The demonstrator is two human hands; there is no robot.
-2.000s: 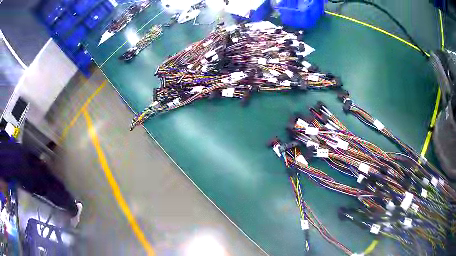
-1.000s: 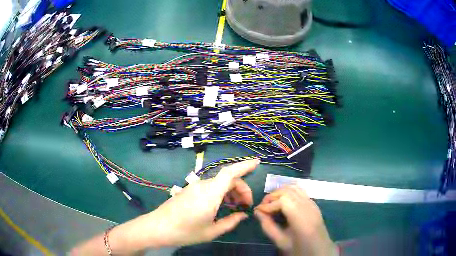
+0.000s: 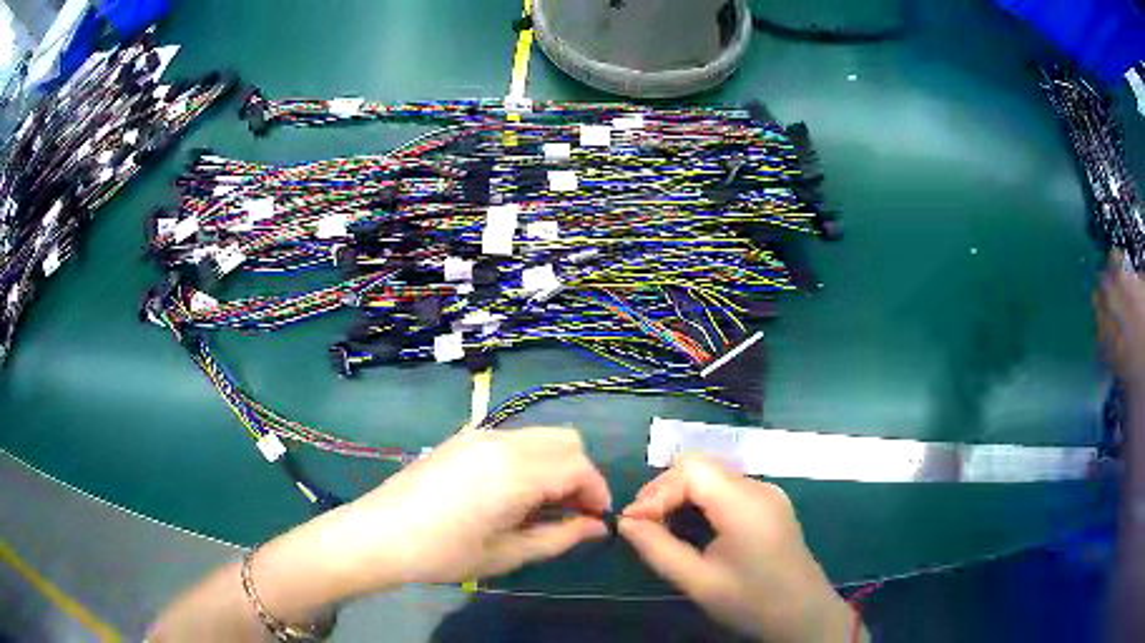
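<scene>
My left hand (image 3: pixel 509 509), bare with a bracelet at the wrist, pinches a small dark piece (image 3: pixel 612 521) near the table's front edge. My right hand (image 3: pixel 722 540) pinches at the same piece from the right, fingertips nearly touching the left ones. The piece is mostly hidden by the fingers; it may be a small black connector housing. A wire harness (image 3: pixel 301 442) runs from the left and passes behind my left hand. The large harness pile (image 3: pixel 502 239) of coloured wires with white labels lies just beyond my hands.
A long pale strip (image 3: pixel 866 455) lies right of centre. A round grey machine (image 3: pixel 640 50) stands behind the pile. A dense dark harness bundle (image 3: pixel 75 176) lies far left, a narrower one (image 3: pixel 1105 163) far right. Another person's blurred hand (image 3: pixel 1120 314) and blue sleeve show at the right edge.
The view swung from the left part of the table to the pile, then shifted slightly. My left fingers closed in from a more spread pose. Another person's hand appeared at right.
</scene>
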